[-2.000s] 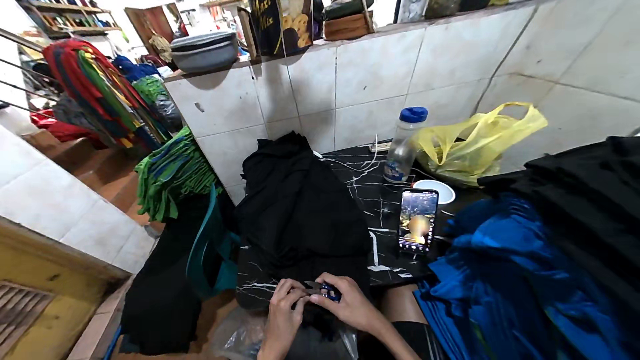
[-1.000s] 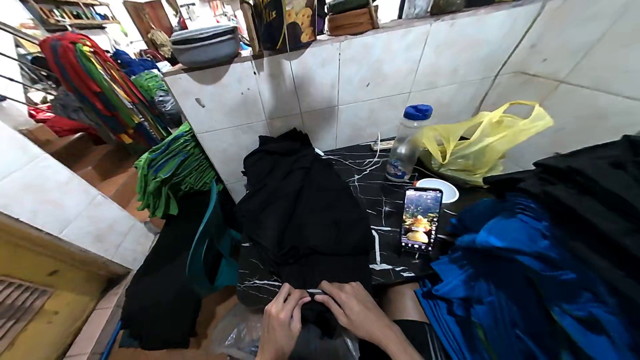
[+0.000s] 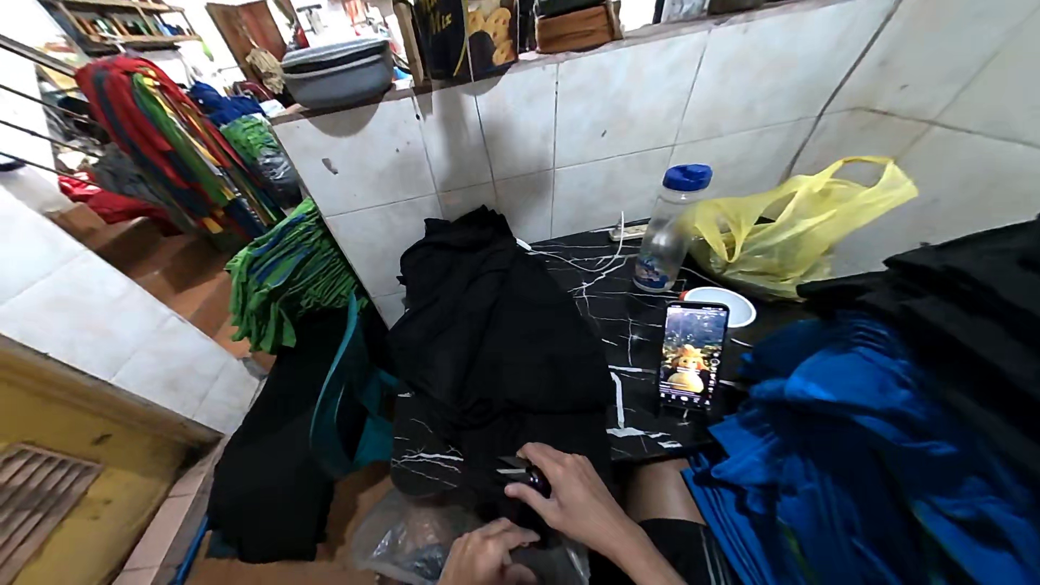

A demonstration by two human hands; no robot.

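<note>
My right hand (image 3: pixel 561 496) holds small thread snips (image 3: pixel 532 478) with dark handles, their metal blades apart and pointing left over black fabric. My left hand (image 3: pixel 491 552) is just below and to the left, its fingers on the lower part of the black fabric near the table's front edge; whether it pinches the cloth I cannot tell. The rest of the black fabric (image 3: pixel 504 325) lies bunched across the black marble-patterned table (image 3: pixel 426 455) up toward the tiled wall.
Right of the fabric stand a lit phone (image 3: pixel 692 353), a plastic bottle (image 3: pixel 665 227), a white lid (image 3: pixel 723 305) and a yellow plastic bag (image 3: pixel 796 227). Blue garments (image 3: pixel 829 447) are heaped at right. A clear plastic bag (image 3: pixel 414 536) sits below the table edge. Green cloths (image 3: pixel 284 276) are stacked at left.
My hands were close together at the fabric's edge one second ago; now they are apart, with my left hand lower. The snips' blades now show clearly in my right hand.
</note>
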